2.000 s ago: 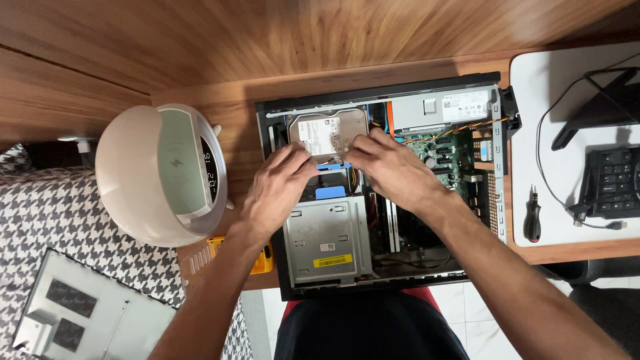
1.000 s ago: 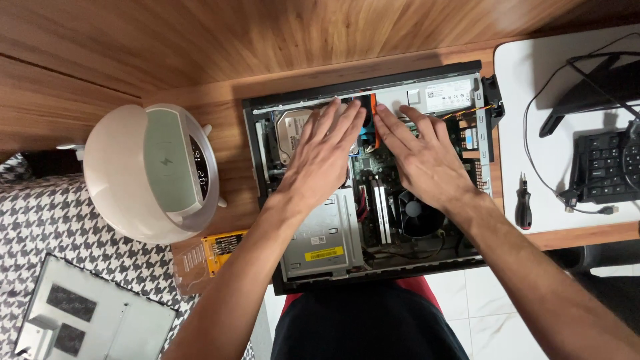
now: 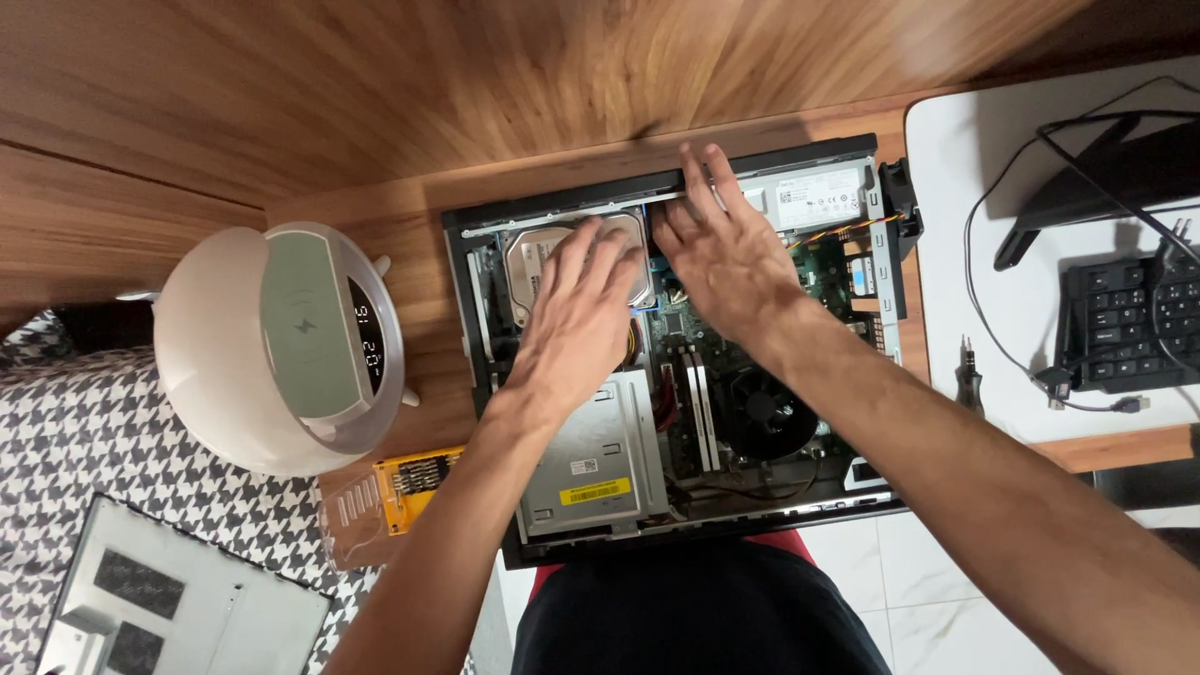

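An opened desktop computer case (image 3: 661, 187) lies on its side on the wooden desk. My left hand (image 3: 581, 314) rests flat with its fingers on the metal hard drive (image 3: 534, 253) in the upper left bay. My right hand (image 3: 722, 253) is just right of that drive, two fingers over the case's top edge and the others bent down inside; what those touch is hidden. Below my left hand is the optical drive bay (image 3: 591, 450) with a yellow label. A CPU fan (image 3: 764, 408), memory modules (image 3: 698, 408) and the power supply (image 3: 811, 197) show around my right hand.
Left of the case stand a round white lamp with a clock (image 3: 225, 356) and a yellow bit set (image 3: 412, 492). A metal side panel (image 3: 187, 591) lies at lower left. On the white board at right are a screwdriver (image 3: 970, 380), a black keyboard (image 3: 1125, 323) and cables.
Two seconds ago both hands held the hard drive's sides by their fingertips; now my left hand lies over the drive. My right hand has moved right, off the drive, to the case's top edge.
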